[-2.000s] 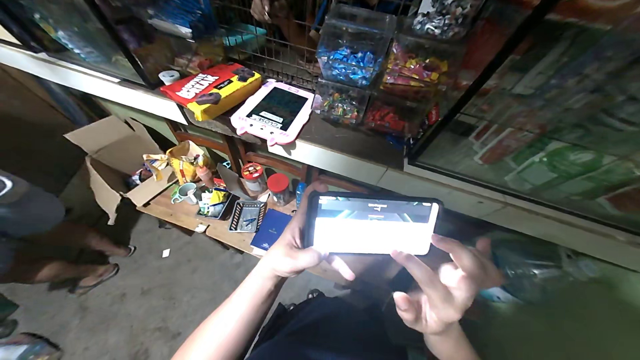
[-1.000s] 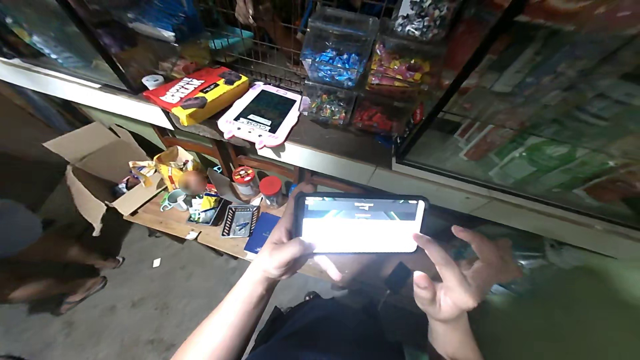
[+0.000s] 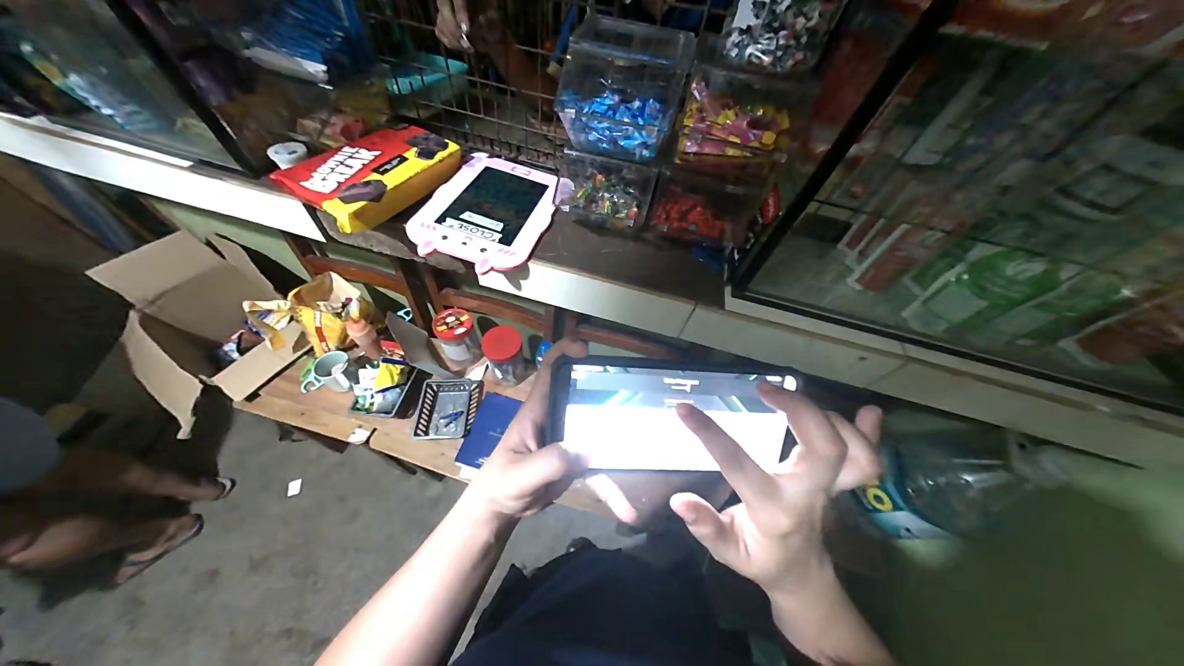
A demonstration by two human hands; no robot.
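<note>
A smartphone in a dark case lies sideways in my left hand, its screen lit and mostly white. The thumb of that hand rests at the phone's left end, and more fingers show below it. My right hand has its fingers spread over the phone's right half, with the index fingertip over the upper middle of the screen. Whether that fingertip touches the glass cannot be told. Beyond the phone, on the counter ledge, a pink-framed writing tablet lies beside a red and yellow snack pack.
Clear candy bins stand on the ledge before a wire grille. Below are a wooden bench with jars, a black basket and a blue booklet, an open cardboard box, a large plastic bottle and a person's legs.
My right hand has moved left over the phone, its index finger now above the screen instead of at the right edge. My left hand still holds the phone.
</note>
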